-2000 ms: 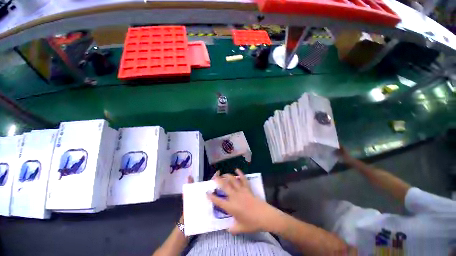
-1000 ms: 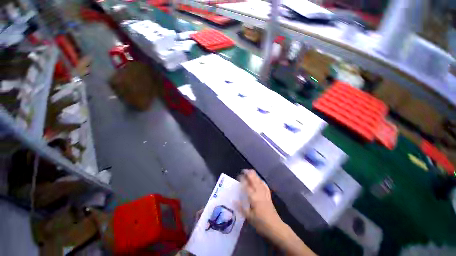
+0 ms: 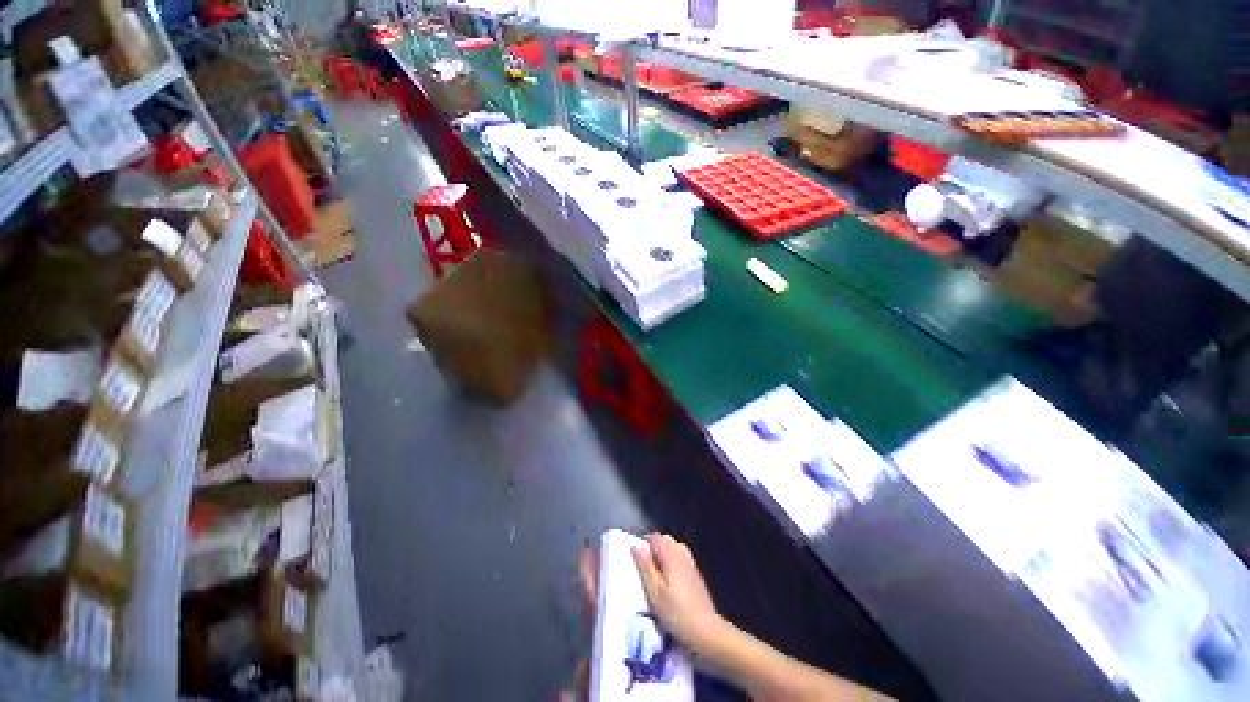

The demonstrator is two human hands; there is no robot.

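Observation:
A white retail box (image 3: pixel 639 638) with a dark blue picture is held low in front of me, its lower end cut off by the frame's bottom edge. My right hand (image 3: pixel 675 587) rests on its right side and top, fingers on the box. My left hand (image 3: pixel 587 583) is mostly hidden behind the box's left edge; only blurred fingers show there. Rows of similar white retail boxes (image 3: pixel 877 528) lie on the bench at the lower right, bright and partly blurred.
The green bench (image 3: pixel 857 336) runs away up the frame. Stacked small printed boxes (image 3: pixel 603 206) and a red tray (image 3: pixel 762 189) stand on it. A brown carton (image 3: pixel 483 327) and red stool (image 3: pixel 447 226) are on the floor. Shelving (image 3: pixel 206 398) stands left.
My view has turned left from the bench toward the aisle and along the line. The box is now held more upright and seen narrower, with my right hand still on it.

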